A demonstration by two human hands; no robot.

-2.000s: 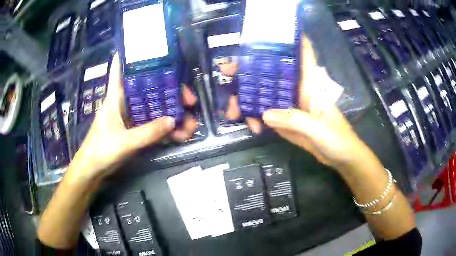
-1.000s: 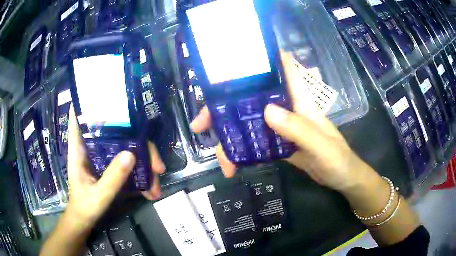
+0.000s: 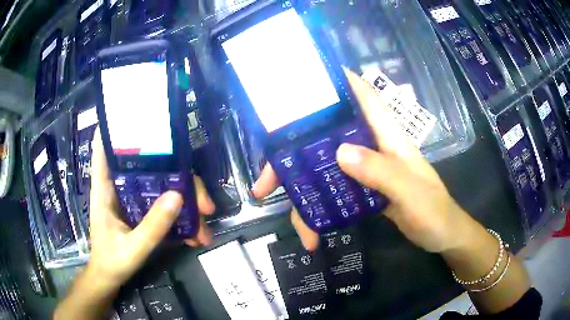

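My left hand (image 3: 128,240) is bare and holds a dark blue-purple keypad phone (image 3: 137,109) upright, its thumb on the keys. The phone's screen is lit white with a small red patch at the lower left. My right hand (image 3: 400,178) is bare and holds a second keypad phone (image 3: 281,72), tilted, with its thumb on the upper right of the keypad. That screen is lit white too. Both phones are front side up, above a clear blister tray (image 3: 244,215). The fingers behind the phones are partly hidden.
Flat black batteries (image 3: 300,281) and white slips (image 3: 228,281) lie on the dark green bench (image 3: 406,269) below the phones. A printed label (image 3: 400,109) lies in a tray pocket. More trays of phones (image 3: 519,153) stand at the right. A red object shows at the right edge.
Since two seconds ago, both hands have moved lower with their phones and the right phone has come left and tilted. My right thumb now lies higher on the keypad.
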